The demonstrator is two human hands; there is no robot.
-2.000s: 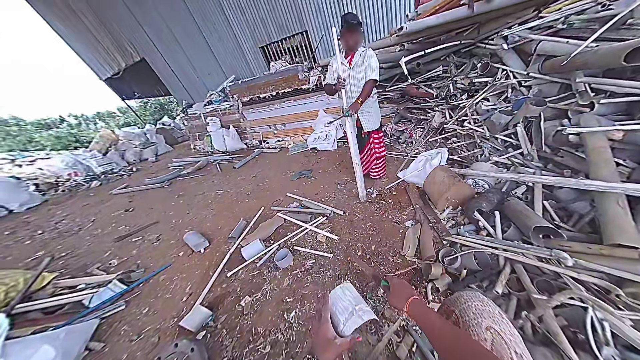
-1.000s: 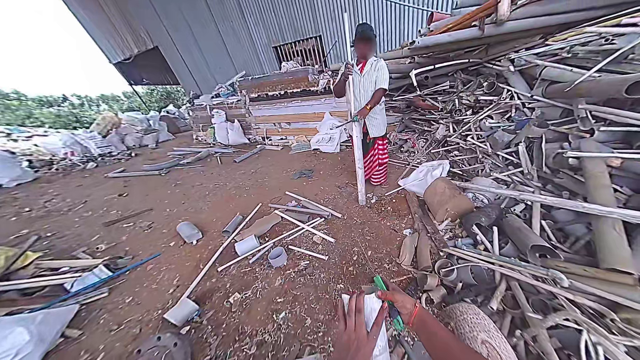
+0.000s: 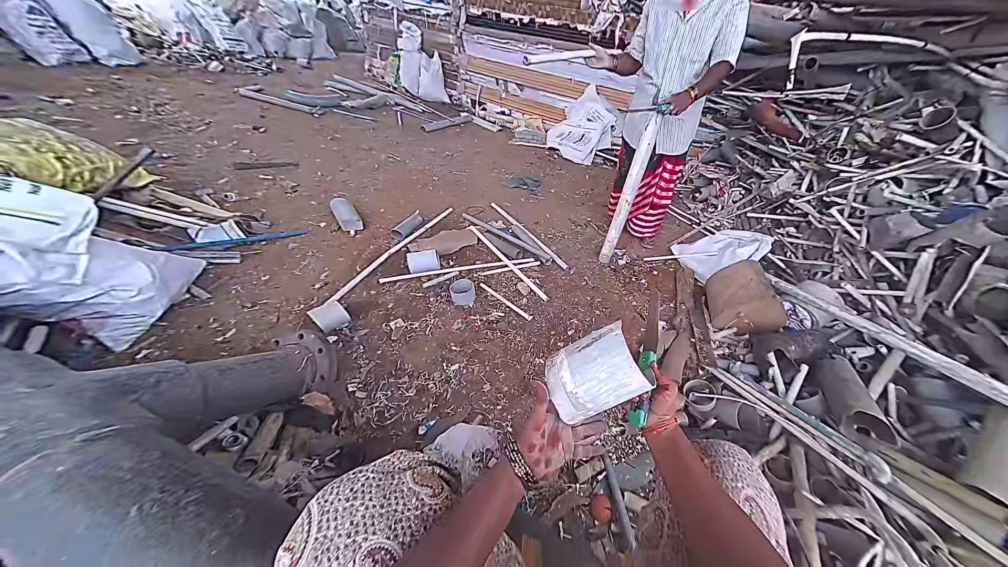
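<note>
A curved, whitish piece of plastic pipe (image 3: 597, 373) is between my hands, its right edge against the saw handle by my right fingers. My left hand (image 3: 551, 442) is palm up with fingers spread just below the piece; whether it touches is unclear. My right hand (image 3: 666, 400) is closed around the green handle of a handsaw (image 3: 651, 327), whose blade points away from me. Whether those fingers also grip the pipe piece cannot be told.
Cut pipe lengths (image 3: 504, 260) and short rings (image 3: 462, 293) lie ahead. A flanged pipe (image 3: 252, 382) stretches in from the left. Scrap pipes (image 3: 858, 402) are heaped at right. A standing person (image 3: 683, 79) holds a long white pipe (image 3: 632, 189) and a saw.
My left hand has come off the top of the pipe piece and turned palm up below it. The other person now holds a separate white length out to the side. The view has tilted down.
</note>
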